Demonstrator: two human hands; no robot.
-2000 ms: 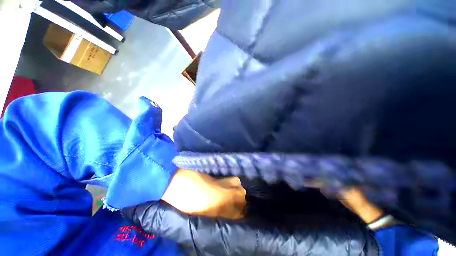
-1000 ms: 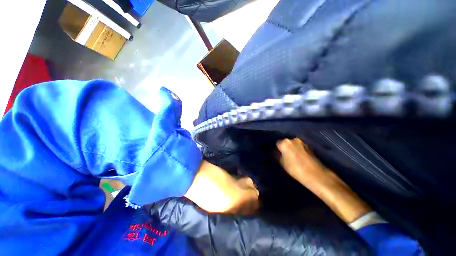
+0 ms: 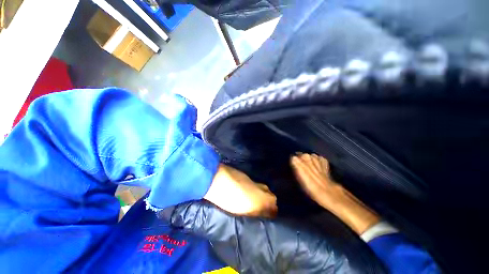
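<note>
A dark quilted backpack (image 3: 321, 32) lies open close to the camera, its mouth edged by a toothed zipper (image 3: 300, 80). The black lining (image 3: 370, 128) shows inside, with a straight inner zipper line across it. My left hand (image 3: 244, 195) is curled shut on the lower edge of the mouth; its fingertips are hidden in the dark fabric. My right hand (image 3: 313, 174) reaches inside the bag, its fingers bent against the dark lining. The dark hides its fingertips, so whether it pinches fabric cannot be told. No tool shows in either hand.
A cardboard box (image 3: 126, 45) stands on the grey floor at upper left, near white table legs. A red object (image 3: 48, 88) is at far left beside a pale tabletop (image 3: 32, 43). Another dark quilted piece (image 3: 241, 10) hangs at top. A yellow thing (image 3: 221, 271) shows at the bottom edge.
The upper zipper edge has lifted, opening the mouth and showing my right hand inside the bag. Most recently, my right hand has shifted slightly and its fingers look more spread; my left stays at the lower edge.
</note>
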